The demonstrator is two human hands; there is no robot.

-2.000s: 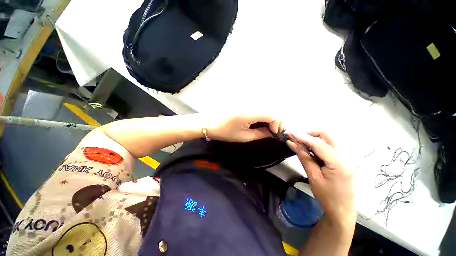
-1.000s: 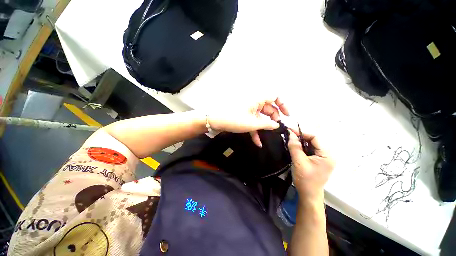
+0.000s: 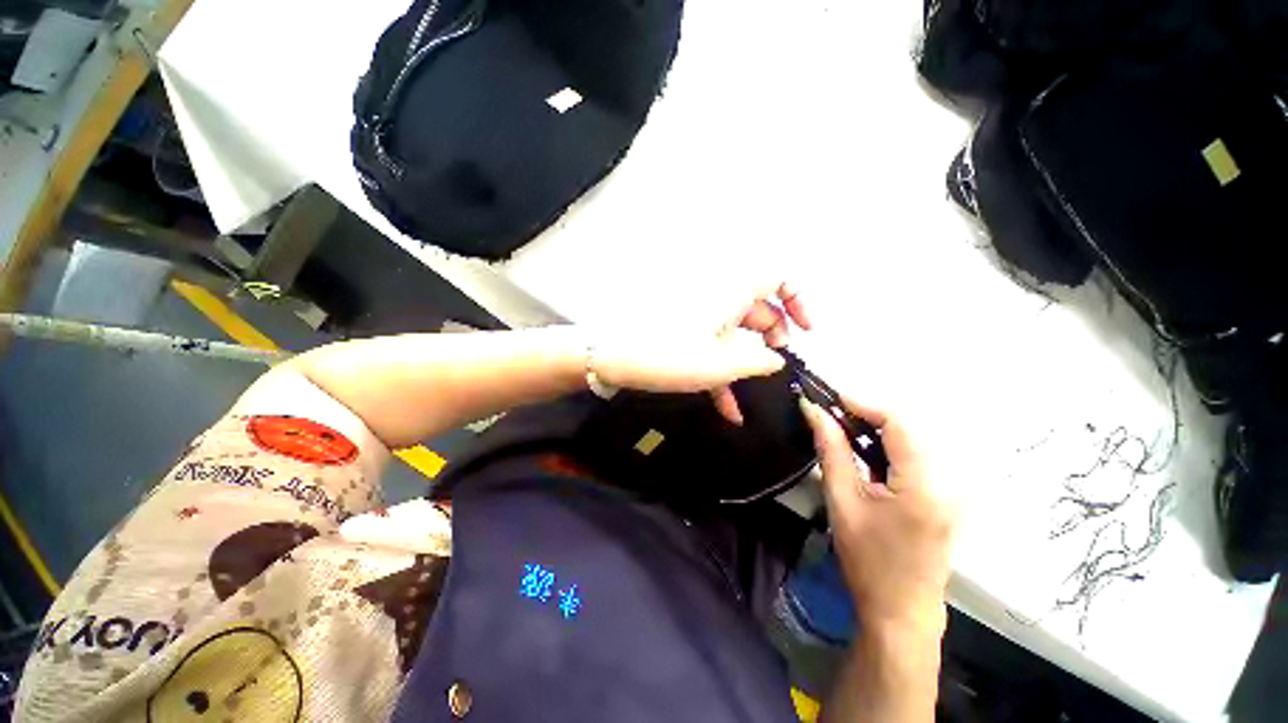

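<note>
A black bag piece (image 3: 685, 452) with a small pale sticker lies over my lap at the table's front edge. My left hand (image 3: 692, 353) holds its upper right edge between the fingers, some fingers raised. My right hand (image 3: 890, 516) grips small dark snips (image 3: 852, 424) in the palm, their blades pointing up and left at the held edge beside my left fingertips. Whether the blades are open or closed is too small to tell. Any thread end at the blades cannot be made out.
Another rounded black bag piece (image 3: 516, 156) with a zipper and pale sticker lies at the back left of the white table (image 3: 791, 184). A pile of black pieces (image 3: 1158, 184) stands at the right. Tangled thread clippings (image 3: 1116, 509) lie right of my right hand. A blue container (image 3: 817, 600) shows below the table edge.
Since one second ago, the snips have come round to point up and left at the held edge. Two seconds ago my hands were closer together and the sticker was hidden.
</note>
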